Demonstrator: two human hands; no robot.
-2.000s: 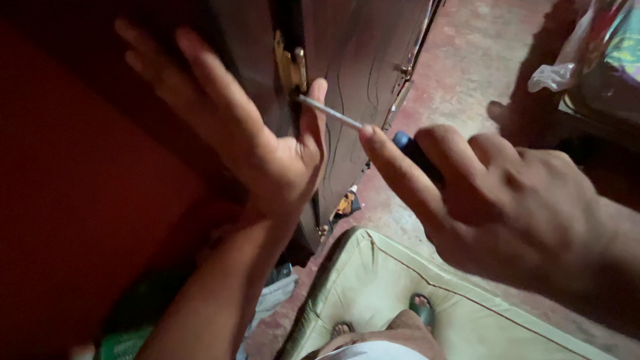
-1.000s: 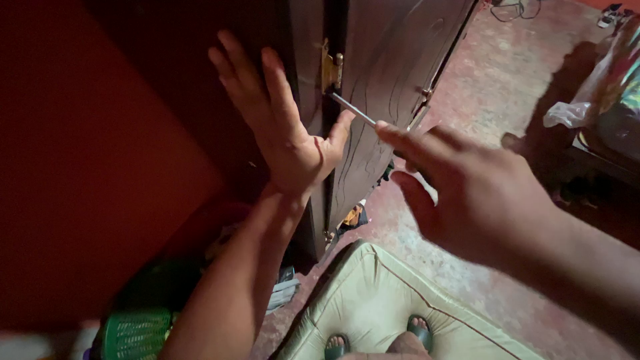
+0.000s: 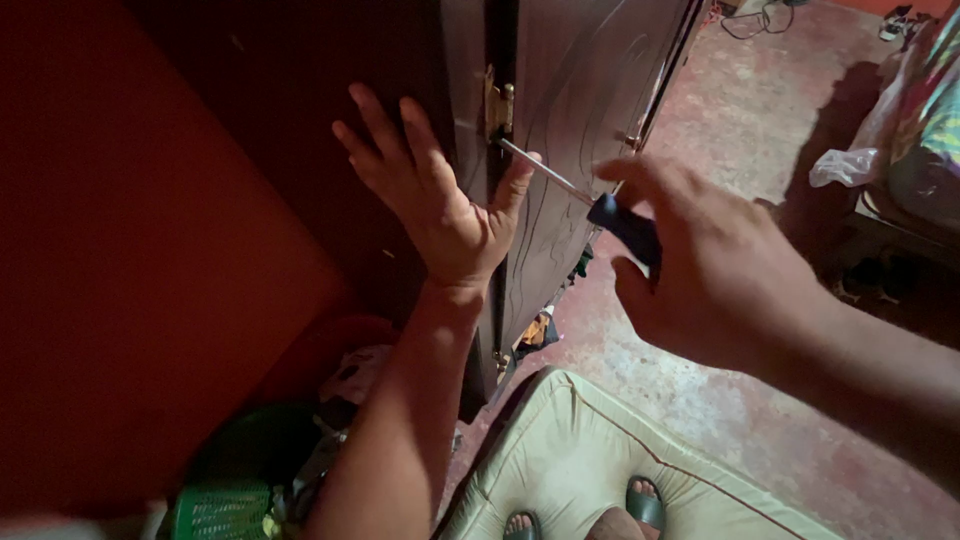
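Note:
My right hand point(image 3: 705, 247) is around the dark handle of a screwdriver point(image 3: 551, 176), with the index finger lifted off it. The screwdriver's tip meets the lower end of a brass hinge point(image 3: 498, 105) at the edge of a dark wooden cabinet door point(image 3: 559, 112). Fingers spread and palm showing, my left hand point(image 3: 450, 195) is against the cabinet just left of the hinge; its thumb is beside the screwdriver shaft. Whether the thumb touches the shaft cannot be told. The screw at the tip is too small to make out.
Sandalled feet stand on a pale cushioned surface point(image 3: 570, 450) below. A green plastic basket point(image 3: 225, 510) and a heap of cloth are at the lower left, beside a red wall point(image 3: 150, 262). Clear plastic point(image 3: 844, 166) hangs at the right. A black cable point(image 3: 761, 26) lies on the floor.
The fingers of my right hand have shifted on the screwdriver: the index finger, earlier along the shaft, is now raised and the dark handle shows. My left hand stays spread beside the hinge.

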